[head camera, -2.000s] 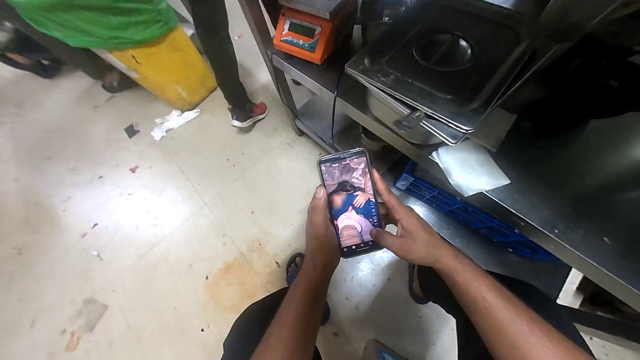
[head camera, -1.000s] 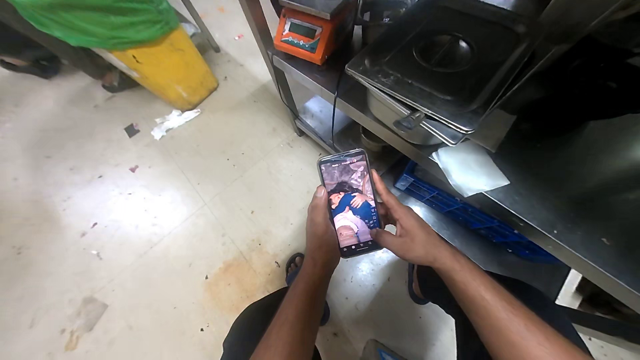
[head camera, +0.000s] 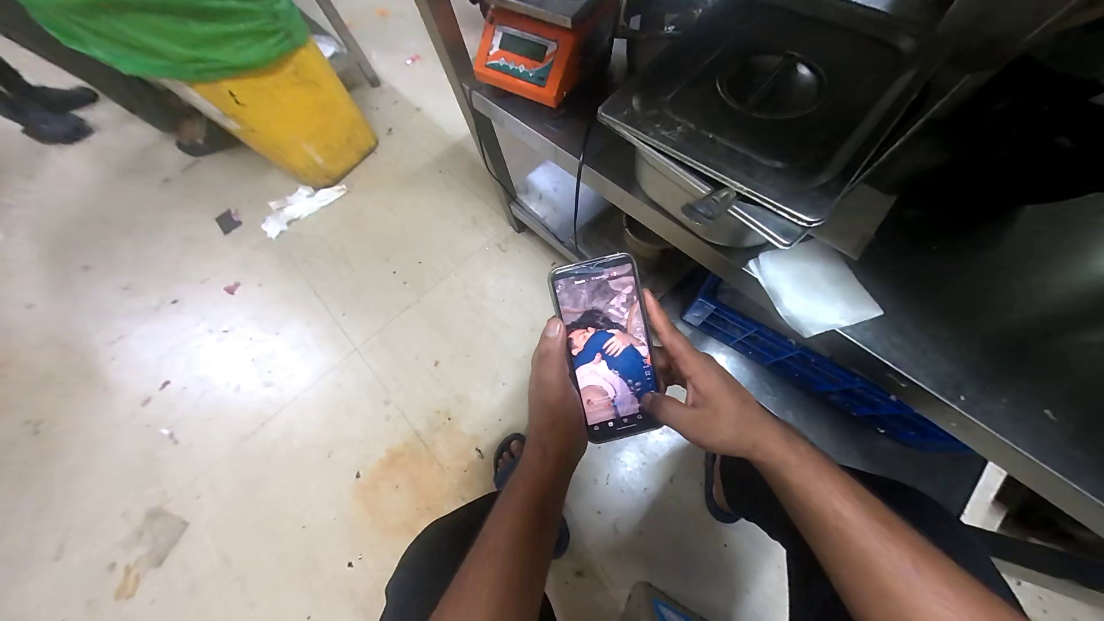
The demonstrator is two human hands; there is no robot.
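A smartphone (head camera: 606, 345) in a case is held upright between my two hands, its lit screen showing a picture of people embracing. My left hand (head camera: 555, 392) grips its left edge, with the thumb along the side. Around the right edge wraps my right hand (head camera: 707, 392), its thumb at the lower right corner of the screen. The fingers behind the phone are mostly hidden. Below it, my sandalled feet rest on the tiled floor.
At right stands a steel table (head camera: 975, 345) with an orange digital scale (head camera: 526, 60), lidded steel pan (head camera: 828, 103) and white paper sheets (head camera: 819, 289). A blue plastic crate (head camera: 811, 371) lies beneath. A yellow bin (head camera: 302, 112) with a green liner (head camera: 172, 34) stands upper left, near other people's legs.
A co-worker's leg with a red shoe, beside the yellow bin two seconds ago, has gone from there. The picture on the phone screen has shifted slightly. Both my hands keep their hold.
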